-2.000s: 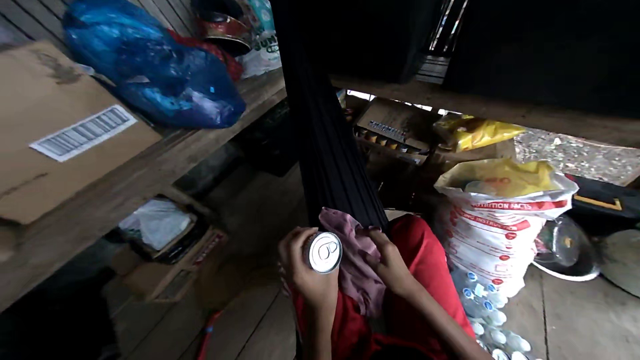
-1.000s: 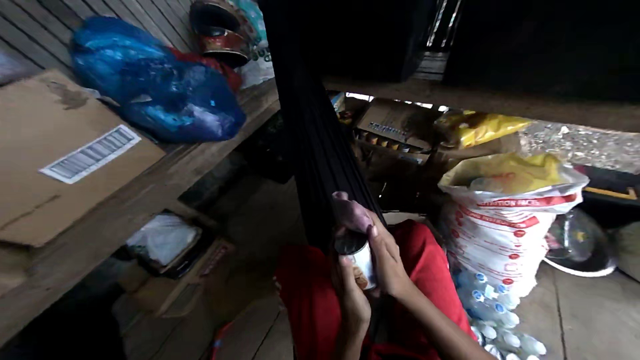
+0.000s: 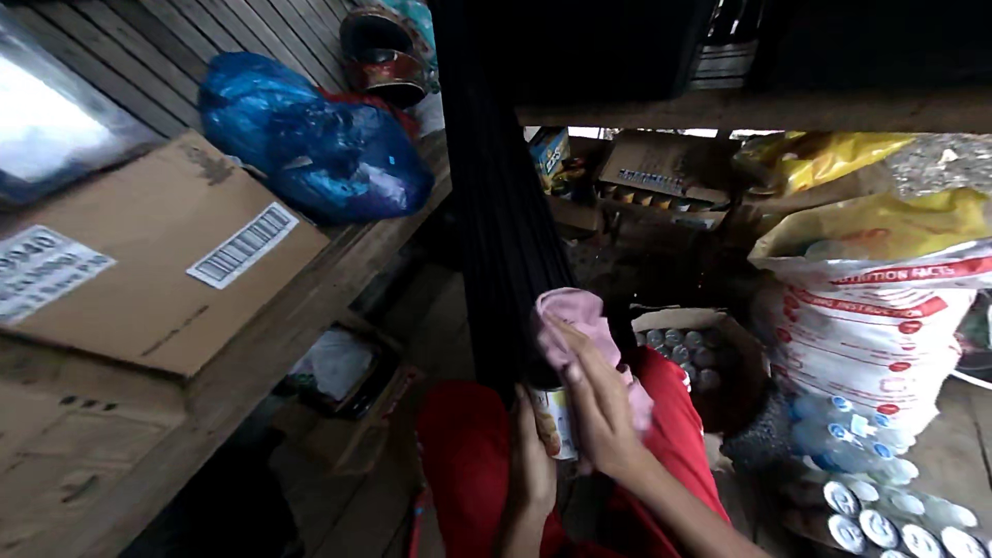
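Between my hands, above my red-clad knees, a small metal can [image 3: 556, 425] with a printed label stands roughly upright, slightly tilted. My left hand [image 3: 531, 453] grips the can from its left side. A pink cloth [image 3: 580, 314] is in my right hand [image 3: 601, 403], which presses it against the can's upper right side; part of the cloth hangs down beyond the hand. The can's top is dark and partly covered by the cloth. A long black fabric strip [image 3: 504, 194] runs down behind the can.
Left, a wooden bench edge [image 3: 341, 287] bears a cardboard box [image 3: 163, 263] and a blue plastic bag [image 3: 318, 143]. Right are a box of cans [image 3: 697, 356], a white printed sack [image 3: 868, 333], plastic bottles [image 3: 841, 434] and grouped cans [image 3: 880, 527]. An open carton [image 3: 659, 167] lies ahead.
Two seconds ago the can's lid faced up in my left hand with the cloth beside it; now my right hand holds the cloth against the can. The view has shifted somewhat.
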